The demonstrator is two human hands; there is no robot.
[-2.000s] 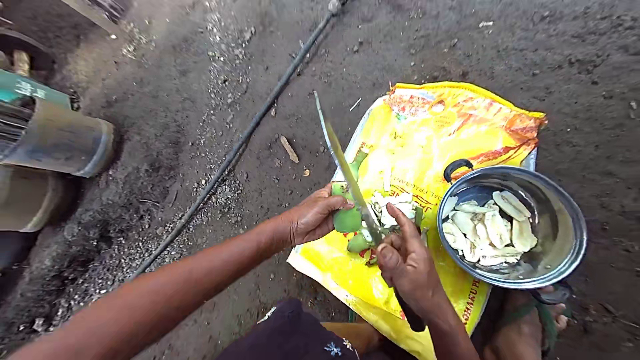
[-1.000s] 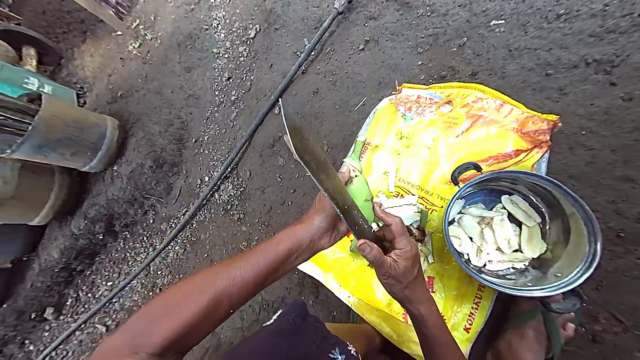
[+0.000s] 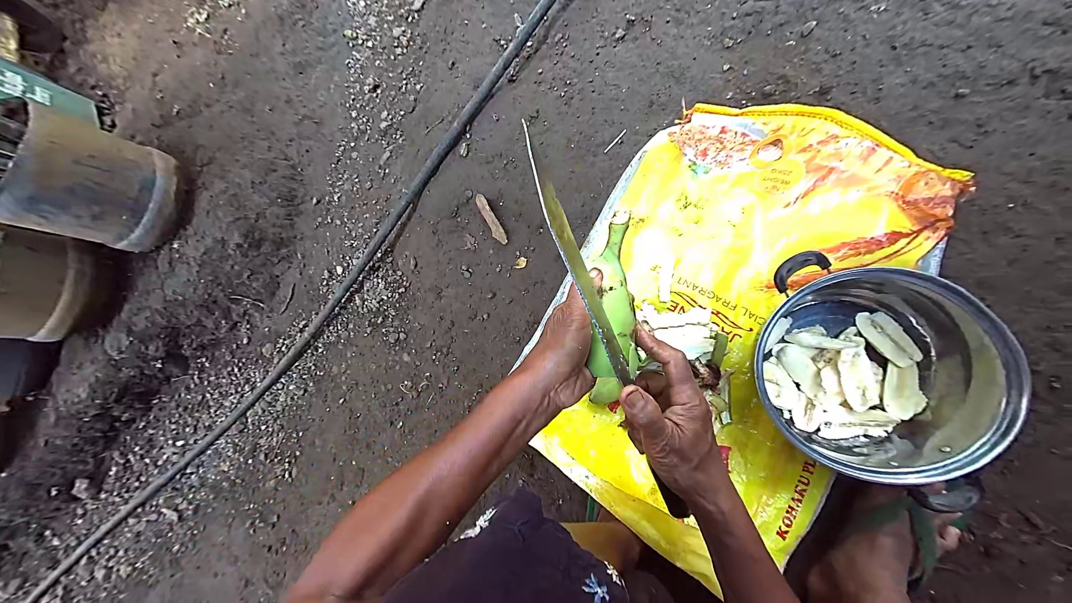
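Observation:
My left hand [image 3: 569,343] grips a green unpeeled banana [image 3: 618,293], its stem pointing up. In my right hand [image 3: 674,419] is a long knife [image 3: 572,255]; its blade lies slantwise across the banana and its dark handle runs below the palm. Both hands are over a yellow printed sack [image 3: 670,536] spread on the ground. Pale and green peelings [image 3: 687,335] lie on the sack just right of the banana. To the right stands a metal pot [image 3: 997,394] with black handles, holding several peeled pale banana pieces [image 3: 858,377].
A dark hose [image 3: 360,272] crosses the dirt floor from lower left to upper middle. Near it lies a small wood chip [image 3: 491,219]. Worn cylindrical containers [image 3: 84,184] are at the left edge. A bare foot [image 3: 946,536] is below the pot.
The knife blade has turned more upright than one second ago, and its broad face shows less. The banana remains in my left hand.

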